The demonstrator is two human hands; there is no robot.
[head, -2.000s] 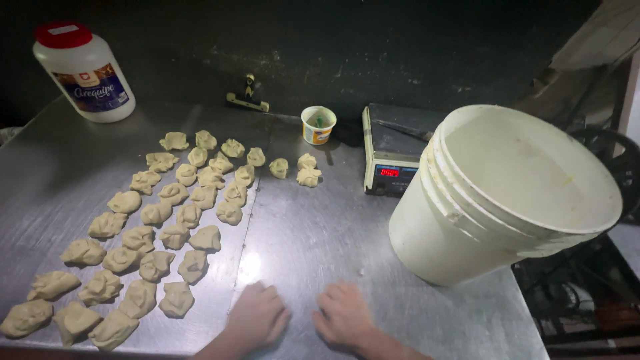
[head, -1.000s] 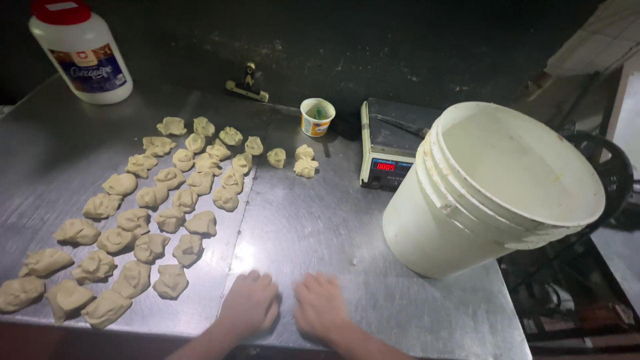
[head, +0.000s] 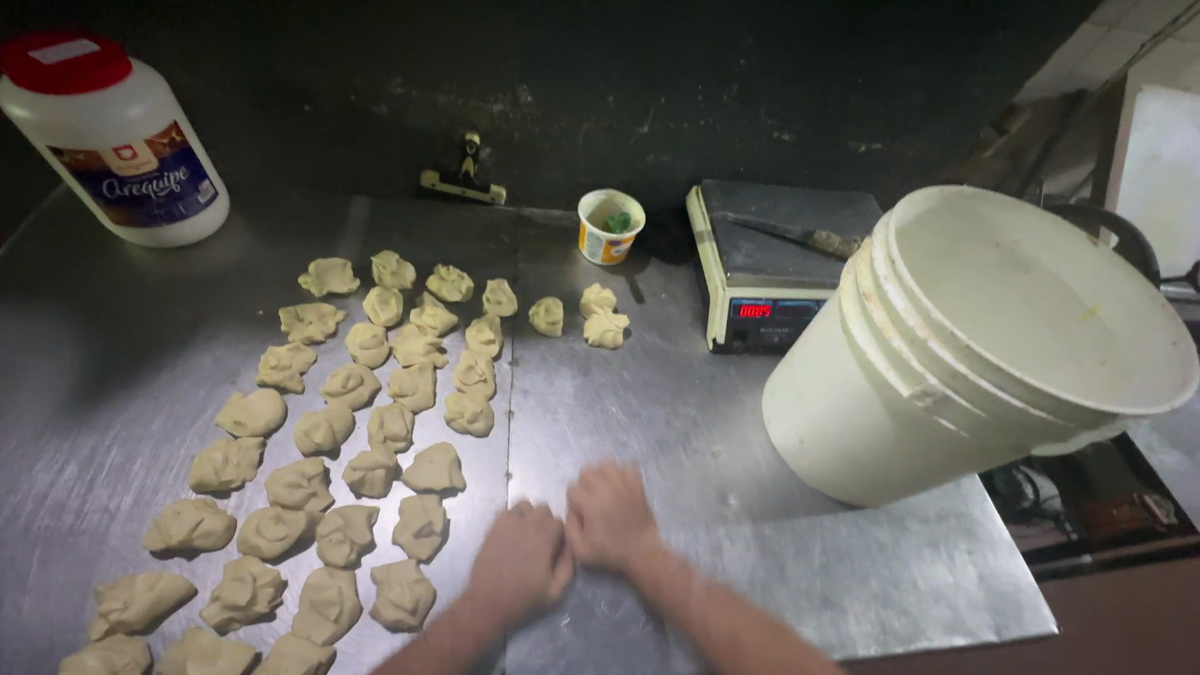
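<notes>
My left hand [head: 523,553] is curled over the steel table, just right of the nearest dough pieces. Its thumb side meets my right hand [head: 611,516], which is blurred and also curled, its fingers pointing away from me. Whether anything lies under or between the hands is hidden. Rows of rough, pinched dough pieces [head: 349,536] cover the table's left part. Three smaller dough pieces [head: 547,317] sit apart, farther back, near the middle.
A large white plastic bucket [head: 862,412] stands at the right, before a digital scale [head: 717,300] bearing a dark-bladed tool [head: 769,230]. A small tub [head: 609,246], a metal fitting [head: 464,186] and a red-lidded arequipe jar [head: 173,220] are at the back.
My two hands have come together; earlier they were apart on the table. The dough pieces, bucket and scale stay as they were. The view has shifted slightly.
</notes>
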